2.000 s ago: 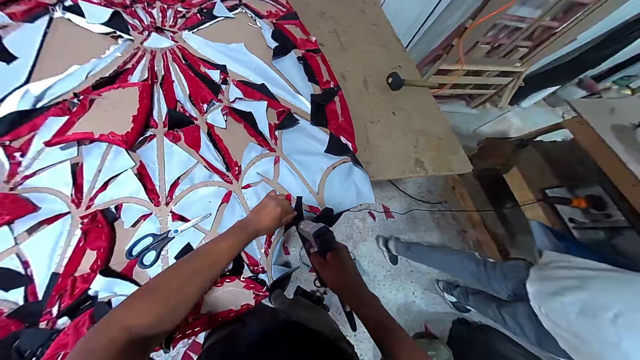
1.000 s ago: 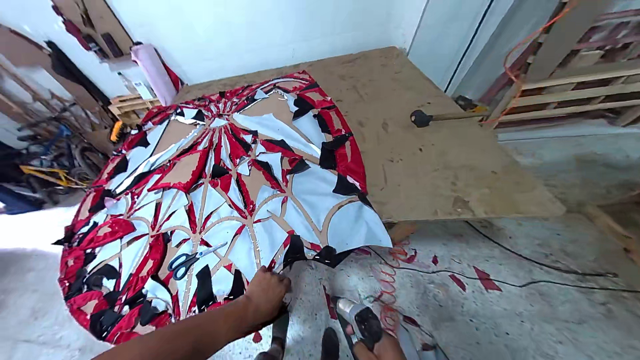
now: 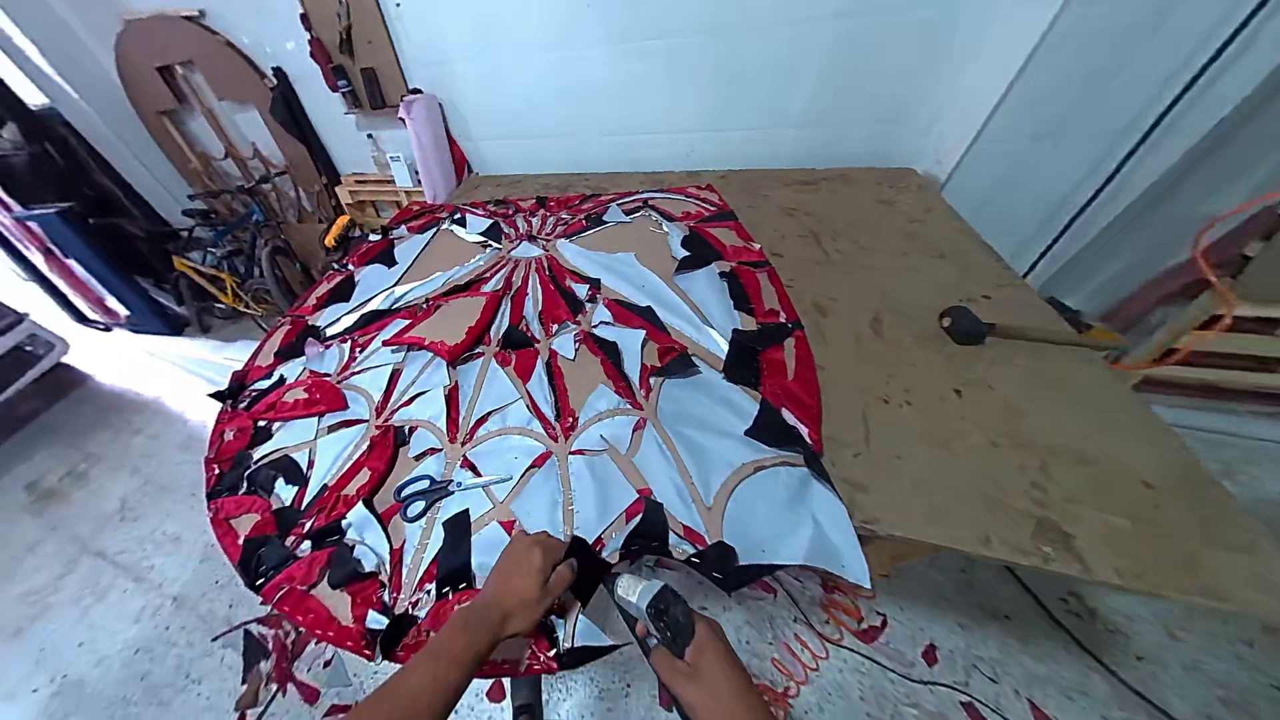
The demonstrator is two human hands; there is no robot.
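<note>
A large panel (image 3: 800, 525) of red, white and black fabric over brown board lies on the table, its near edge in front of me. At that edge my left hand (image 3: 528, 583) pinches a piece of black fabric (image 3: 587, 570). Just right of it, my right hand (image 3: 705, 670) is closed around a handheld stapler or nail gun (image 3: 655, 607), its nose close to the black fabric. Scissors with dark blue handles (image 3: 425, 492) rest on the panel, up and left of my left hand.
The brown tabletop (image 3: 900, 420) extends right, bearing a black-headed mallet (image 3: 967, 326). A coiled orange hose (image 3: 800, 655), a black cable (image 3: 1090, 640) and fabric scraps (image 3: 290, 665) are on the floor. Bicycles (image 3: 235, 265) stand at the far left. A pink roll (image 3: 428, 148) stands behind the panel.
The view has swung up and left. The person standing at the right two seconds ago is out of view. The tool, apart from my left hand a second ago, is now beside it at the panel's edge.
</note>
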